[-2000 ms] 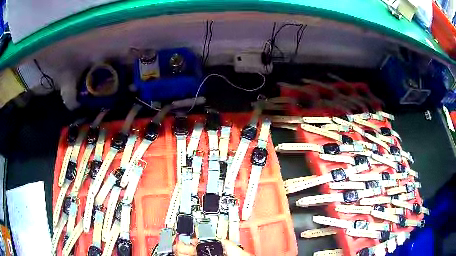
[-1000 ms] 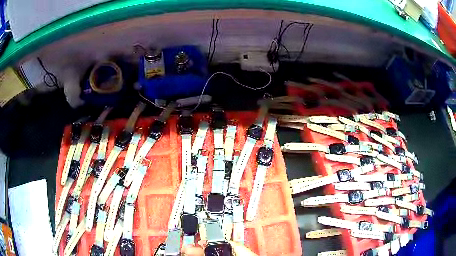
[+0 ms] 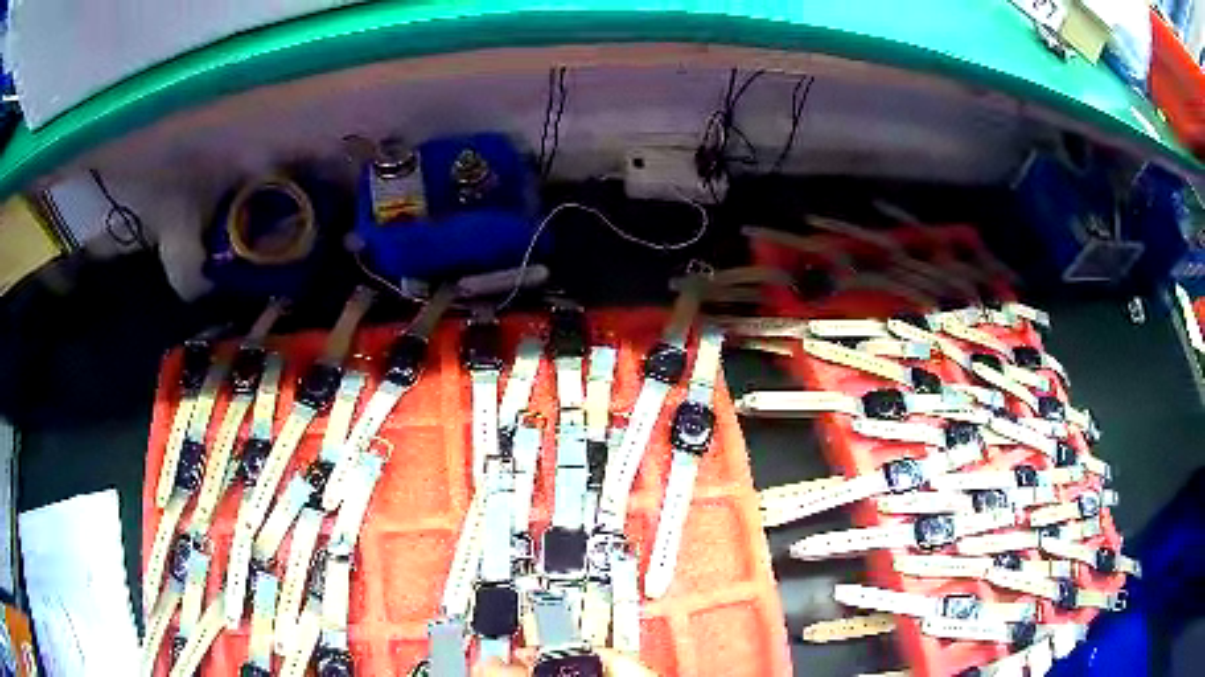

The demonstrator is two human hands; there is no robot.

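Wristwatches with pale straps lie in overlapping rows on a red-orange watch tray (image 3: 420,456) in front of me. One wristwatch (image 3: 566,667) with a dark face is at the bottom edge, cut off by it, between my two hands. My right hand (image 3: 621,663) shows only as a small bit of skin against this watch's right side and seems to hold it. My left hand (image 3: 500,669) shows only as a fingertip at the edge, left of the watch; its grip is hidden. Other watches with dark faces (image 3: 496,610) lie just above.
A second tray (image 3: 866,456) on the right bears many watches, straps overhanging its left side. A white paper sheet (image 3: 79,582) lies at left. Blue parts bins (image 3: 449,238), a tape roll (image 3: 271,221) and a white adapter (image 3: 667,172) with a cord are behind, below a green shelf edge (image 3: 595,33).
The view has shifted slightly. My hands and the watch between them sit lower in the picture and show less than before. The laid-out watches look otherwise unchanged.
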